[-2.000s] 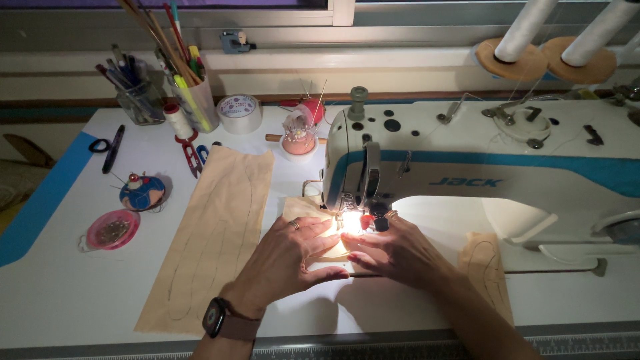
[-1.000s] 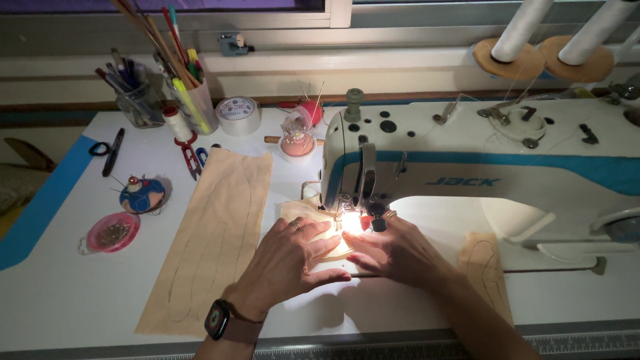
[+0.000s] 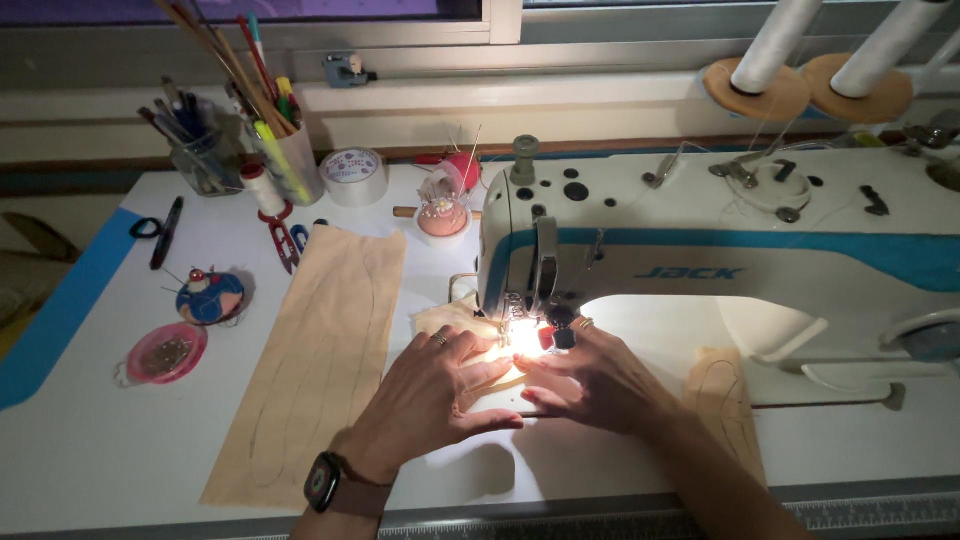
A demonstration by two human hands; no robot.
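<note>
Under the lit needle area of a white and teal Jack sewing machine (image 3: 690, 255) lies a piece of beige fabric (image 3: 450, 316). My left hand (image 3: 435, 390) rests flat on it from the left, fingers spread, with a smartwatch (image 3: 322, 481) on the wrist. From the right, my right hand (image 3: 600, 375) touches the cloth, its fingertips close to the left ones beside the presser foot. Glare hides the needle and the stitching. A longer beige fabric piece with drawn outlines (image 3: 315, 367) lies left of my left hand. Another marked piece (image 3: 724, 405) is partly under my right forearm.
Pincushions (image 3: 442, 217) (image 3: 210, 297), a pink dish of pins (image 3: 166, 352), red thread snips (image 3: 283, 244), a tape roll (image 3: 354, 176) and pen holders (image 3: 289, 165) stand left of the machine. Thread cones (image 3: 776, 45) rise behind it. A ruler (image 3: 870, 514) runs along the front edge.
</note>
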